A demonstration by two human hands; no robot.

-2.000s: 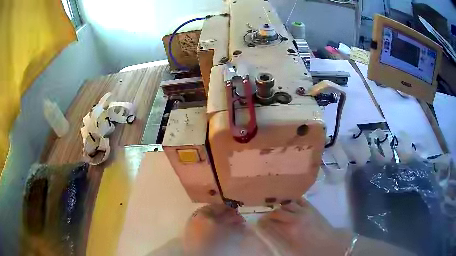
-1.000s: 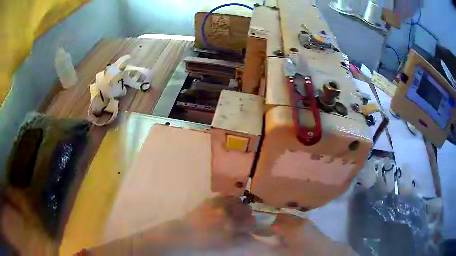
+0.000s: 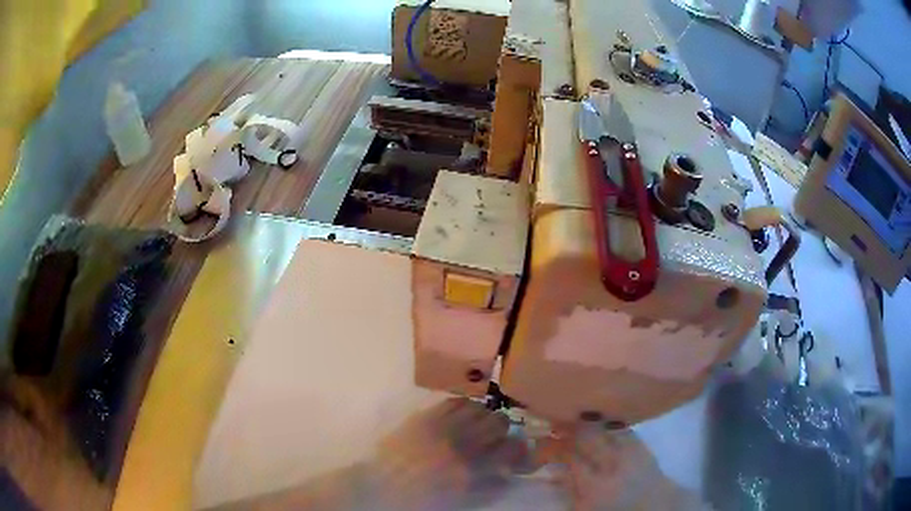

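Observation:
The cream sewing machine head (image 3: pixel 629 349) fills the middle and right of the view. My left hand (image 3: pixel 455 439) is blurred at its lower front edge, with the forearm coming from the bottom left. My right hand (image 3: pixel 604 464) is close beside it on the right, also blurred and cut off by the bottom edge. A small pale piece (image 3: pixel 531 423) shows between the fingertips, just under the head. Blur hides its shape and whether either hand grips it. The needle area is mostly hidden behind the head and hands.
Red-handled snips (image 3: pixel 627 225) lie on the head. White strap pieces (image 3: pixel 215 165) and a squeeze bottle (image 3: pixel 127 125) are at left, above a plastic-wrapped dark bundle (image 3: pixel 110 319). Clear plastic with dark pieces (image 3: pixel 784 439) is at right, below the control screen (image 3: pixel 867 185). A blurred skin-toned shape shows bottom left.
The view has turned, so the machine sits further right than two seconds ago. My hands stay together under the head's front edge. A blurred skin-toned shape has appeared at bottom left.

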